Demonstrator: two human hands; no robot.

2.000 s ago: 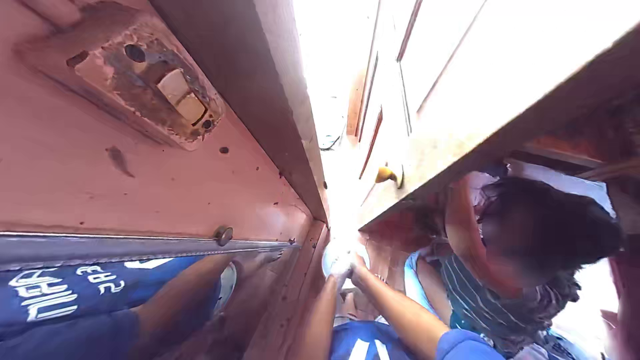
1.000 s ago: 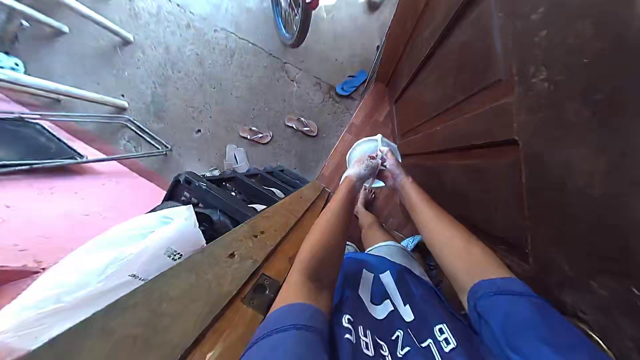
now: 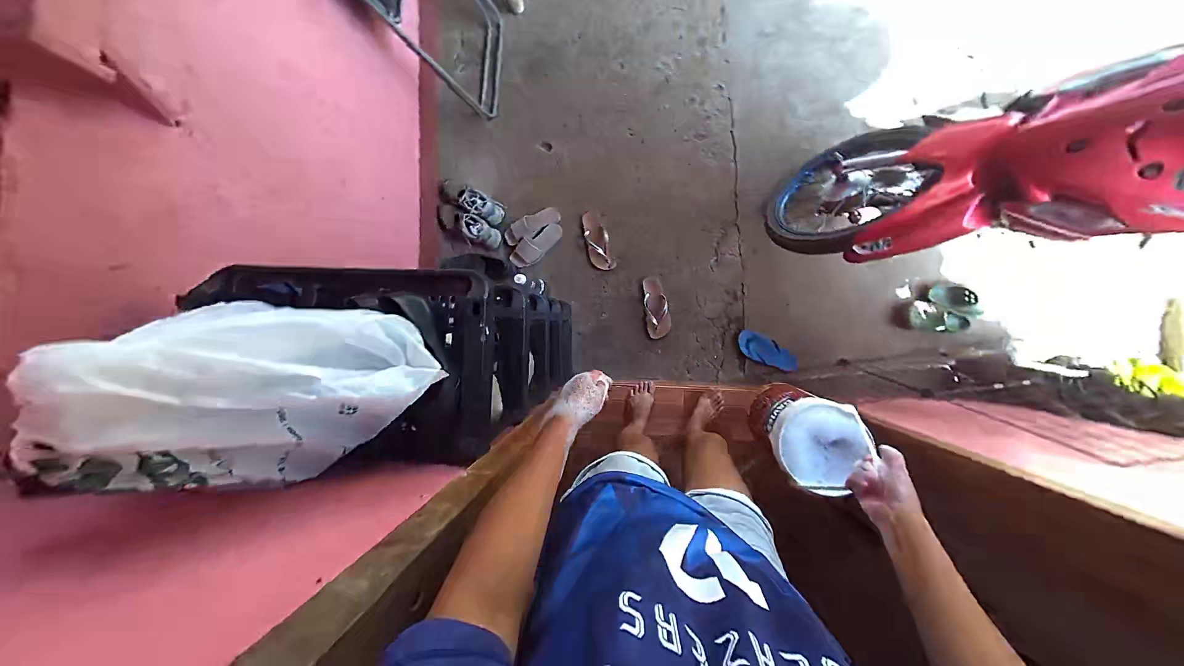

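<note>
A white container of foamy water (image 3: 821, 444) hangs from my right hand (image 3: 883, 483), whose fingers are closed at its rim. Part of its outer side is reddish brown and bears writing. Suds cover my left hand (image 3: 585, 396), which is beside the wooden door frame (image 3: 499, 462) on the left; whether it holds a cloth or anything else cannot be told. My bare feet (image 3: 708, 407) stand on the reddish threshold (image 3: 673, 412) between the two hands.
Black plastic crates (image 3: 472, 370) under a white plastic bag (image 3: 213, 388) stand at the left by the pink wall (image 3: 277, 166). A blue flip-flop (image 3: 766, 351), brown flip-flops (image 3: 656, 308) and sneakers (image 3: 476, 215) lie on the concrete floor (image 3: 638, 129). A red motorcycle (image 3: 999, 176) is at the upper right.
My hands were together at the white container; now they are apart, the right one with the container at the right, the left one by the frame. The view has turned toward outdoors.
</note>
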